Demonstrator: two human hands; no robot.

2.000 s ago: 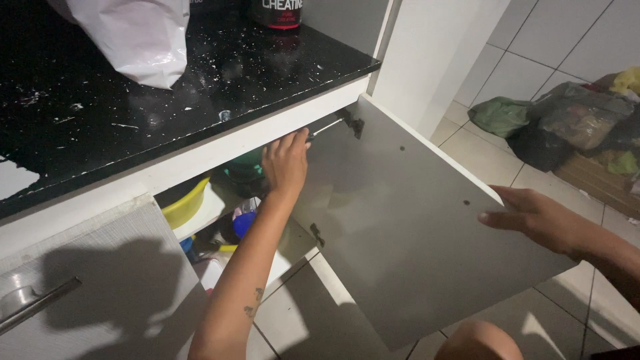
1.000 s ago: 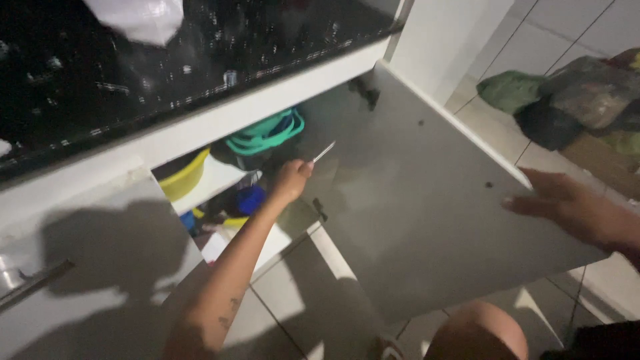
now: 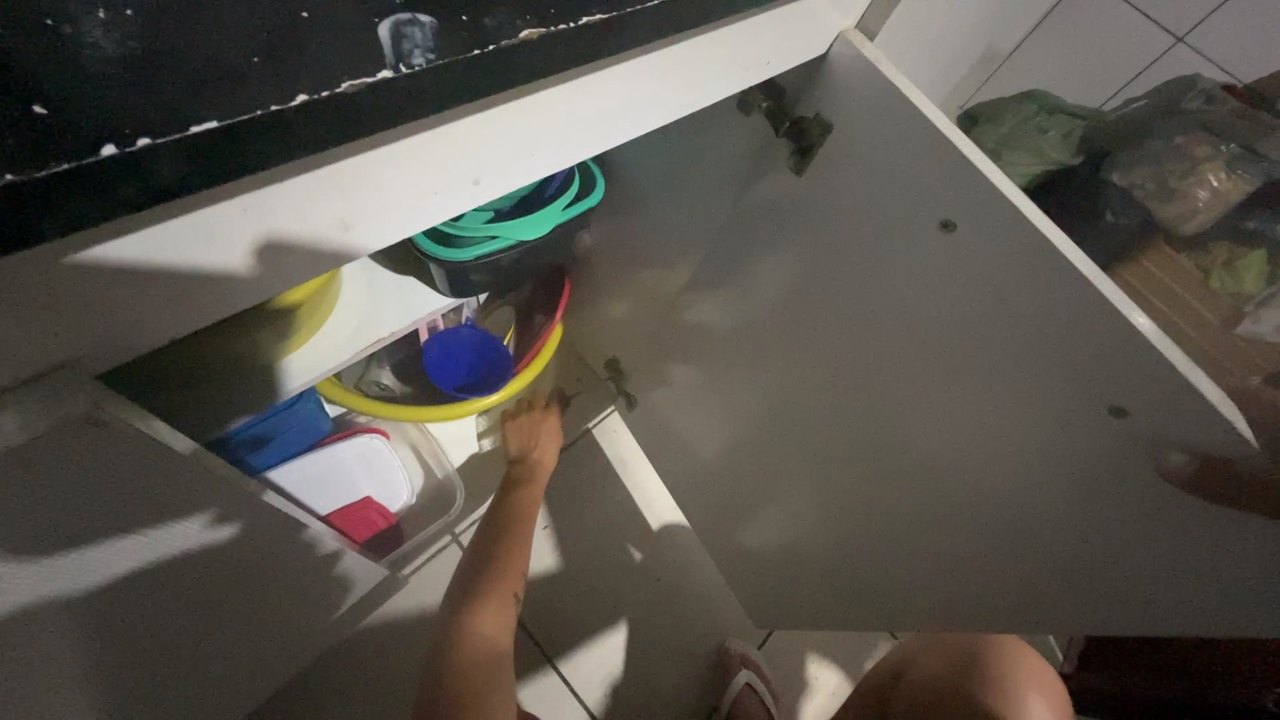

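My left hand (image 3: 533, 430) is inside the low cabinet, close to the lower door hinge (image 3: 619, 384). Its fingers are closed around a thin tool, whose dark end barely shows and whose exact kind I cannot tell. The open grey cabinet door (image 3: 880, 360) fills the right of the view, with the upper hinge (image 3: 790, 125) near its top corner. At the far right, my right hand (image 3: 1215, 482) grips the door's outer edge, thumb on the inner face and the other fingers mostly hidden.
Beside my left hand, a yellow-rimmed basin (image 3: 440, 410) holds a blue bowl (image 3: 467, 360). Green-rimmed containers (image 3: 510, 225) sit on the shelf above, and lidded plastic boxes (image 3: 345, 475) lie lower left. A black countertop (image 3: 250, 80) overhangs. Plastic bags (image 3: 1040, 130) lie beyond the door.
My left hand has moved down from beside the upper hinge to the lower hinge, with the thin tool in it. My right hand stays at the door's edge. The view has shifted closer to the cabinet.
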